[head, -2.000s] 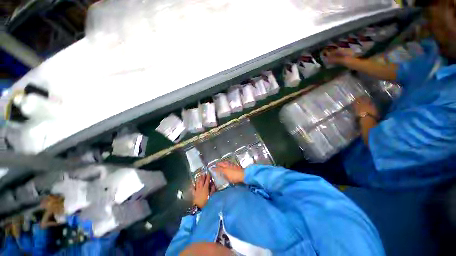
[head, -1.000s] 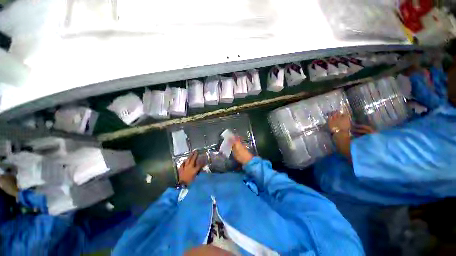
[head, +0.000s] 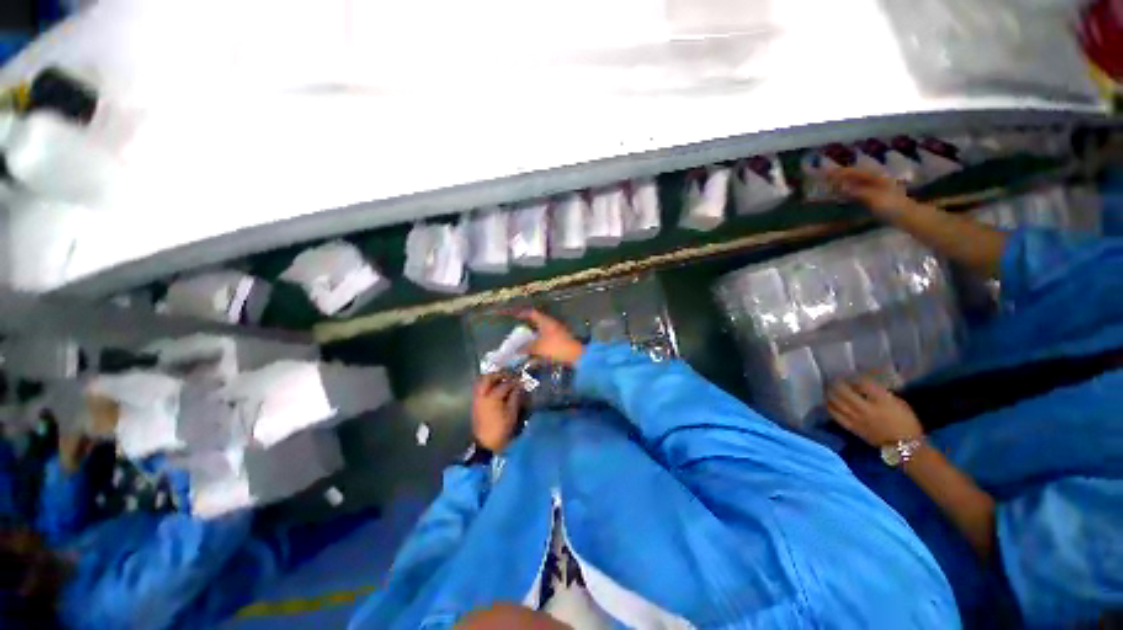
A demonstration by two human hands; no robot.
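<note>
A clear blister tray (head: pixel 618 315) lies in front of me, its pockets showing dark green. A small white packed unit (head: pixel 507 351) is over the tray's left part, tilted. My right hand (head: pixel 551 338) is at its upper right with the fingers on it. My left hand (head: pixel 496 412) is just below the unit, at the tray's left side; whether its fingers grip the unit is too blurred to tell. My hands and sleeves hide the tray's lower part.
White units (head: pixel 567 228) stand in a row on the green belt behind a tan guide (head: pixel 493 299). The white shelf (head: pixel 493 99) is above. White cartons (head: pixel 289 400) are piled left. At right, a neighbouring person's hands are at a filled tray (head: pixel 850 295) and the unit row.
The view has shifted. My right hand has moved with a white unit from the tray's middle toward its left side, close to my left hand. The neighbour's one hand now reaches to the unit row.
</note>
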